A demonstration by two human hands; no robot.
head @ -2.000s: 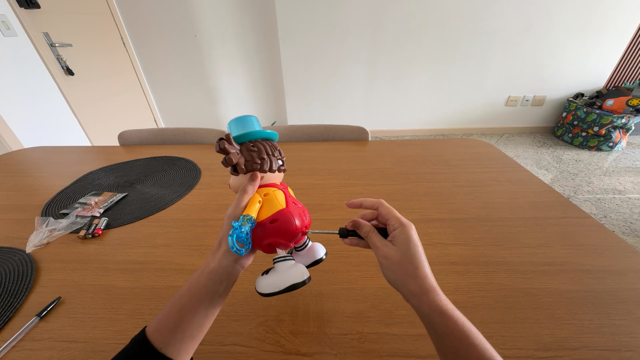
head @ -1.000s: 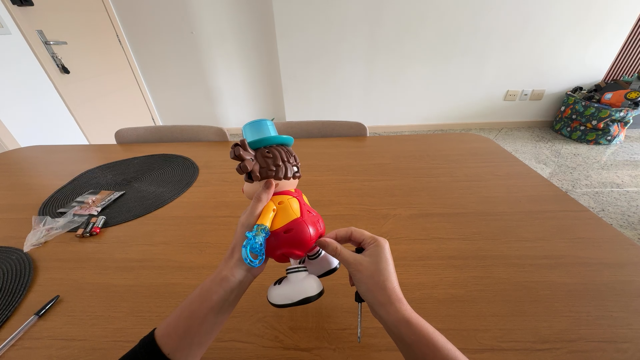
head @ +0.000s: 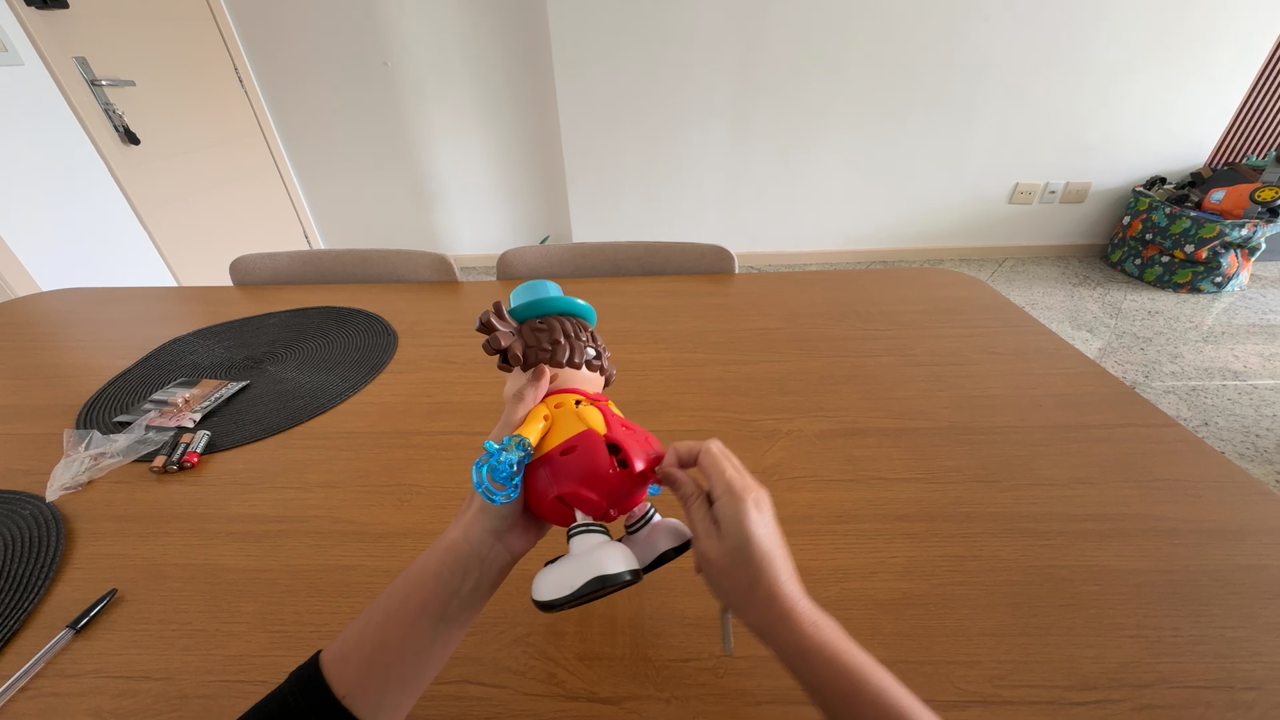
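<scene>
A plastic toy figure with a turquoise hat, brown hair, yellow shirt, red trousers and white shoes is held up over the table, its back towards me. My left hand grips it around its body and neck from the left, beside a clear blue plastic ring piece at its arm. At its right side, the thumb and finger of my right hand pinch the edge of a red back panel, which stands tilted from the body with dark openings showing. A screwdriver's shaft points down below my right hand; its handle is hidden.
On the wooden table at the left lie a black round placemat, a battery pack, a plastic bag, several loose batteries, a second placemat and a pen. Two chairs stand behind.
The screwdriver was at the toy's back, then hung down from my right hand. My right fingers have moved onto the red panel, which now stands away from the toy's back.
</scene>
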